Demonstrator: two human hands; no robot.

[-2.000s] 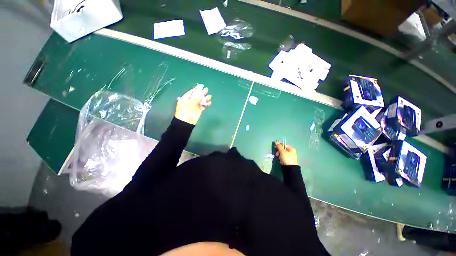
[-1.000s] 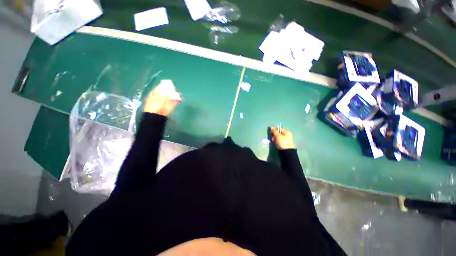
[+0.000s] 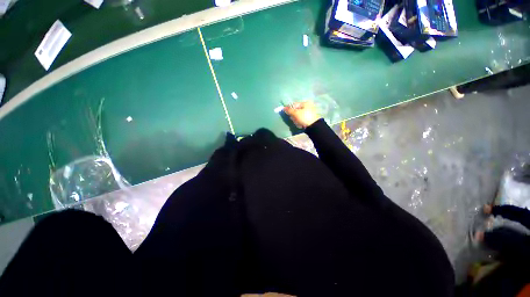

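Note:
My right hand (image 3: 302, 114) is low over the green bench near its front edge, fingers drawn together. A tiny white piece (image 3: 278, 109) shows at the fingertips; whether it or a thin tool is gripped is unclear. My left hand is out of view; only a dark sleeve shows at the lower left. Small white scraps lie on the bench, one beside the yellow line (image 3: 215, 54) and one nearer me (image 3: 234, 95). Dark blue and white unit cartons (image 3: 430, 16) lie in a loose pile at the upper right, cut off by the picture's top.
A crumpled clear bag (image 3: 87, 180) hangs at the bench edge, lower left. A white card (image 3: 53, 45) lies beyond the pale rail (image 3: 139, 36). More dark boxes are at the top right. Another person's dark sleeves (image 3: 514, 226) show at the lower right above the littered floor.
The view has turned and tilted down. My left hand, earlier over the bench with something white, has left the picture. My right hand stays near the front edge. The white paper pile is out of view.

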